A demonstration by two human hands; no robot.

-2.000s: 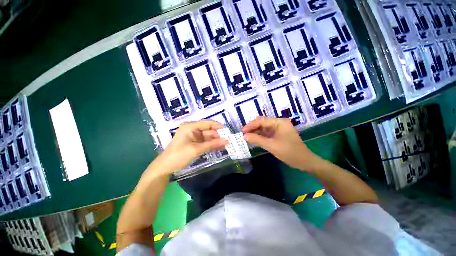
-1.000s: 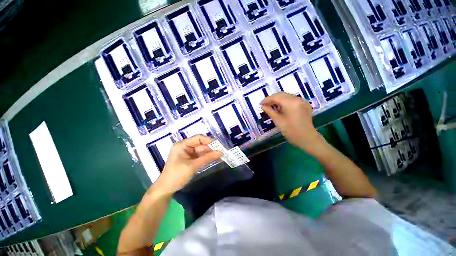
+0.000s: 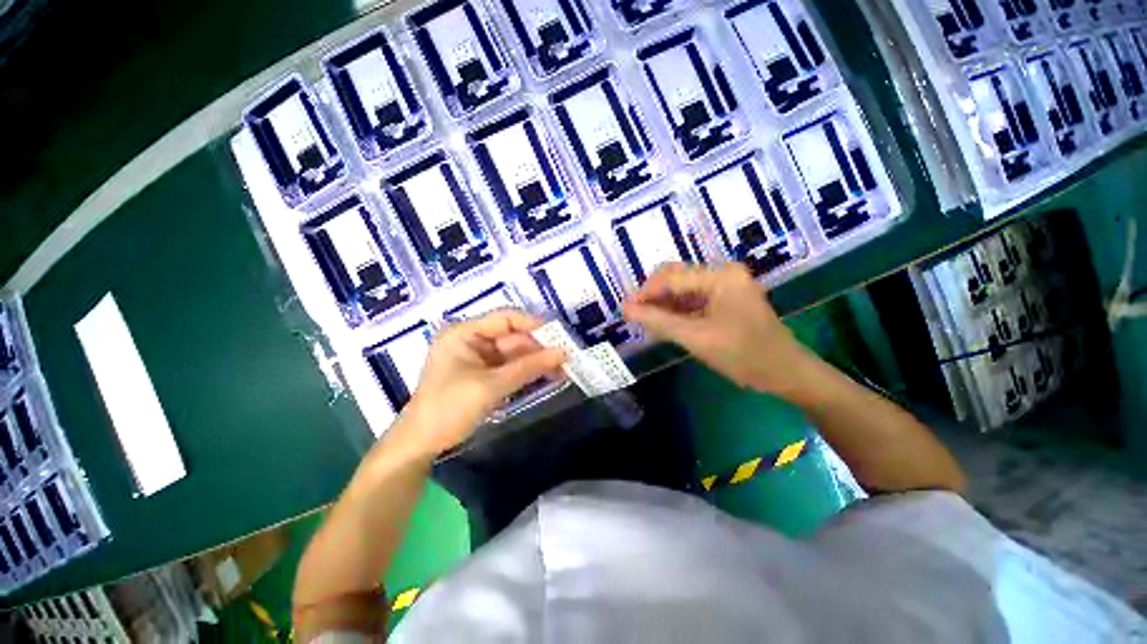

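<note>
My left hand (image 3: 484, 367) pinches a small white sticker sheet (image 3: 596, 367) with rows of tiny marks, just over the tray's near edge. A clear film hangs below the sheet. My right hand (image 3: 704, 315) is over the front row, right of the sheet and apart from it, thumb and fingertips together; whether a small piece is between them is too small to tell. The blister tray (image 3: 279, 239) holds white rectangular electronic parts with dark borders (image 3: 522, 172) in its pockets. My hands hide some of the front row.
A white strip (image 3: 130, 395) lies on the green bench at left. Another filled tray (image 3: 48, 491) is at the far left. A tray stack (image 3: 916, 107) stands at right. Bundled trays (image 3: 1000, 327) are below the bench at right, and cartons (image 3: 239, 566) below left.
My right hand went from beside the sheet to over a front-row part, then drew back nearer the sheet. My left hand still holds the sheet. The tray shifted left in view.
</note>
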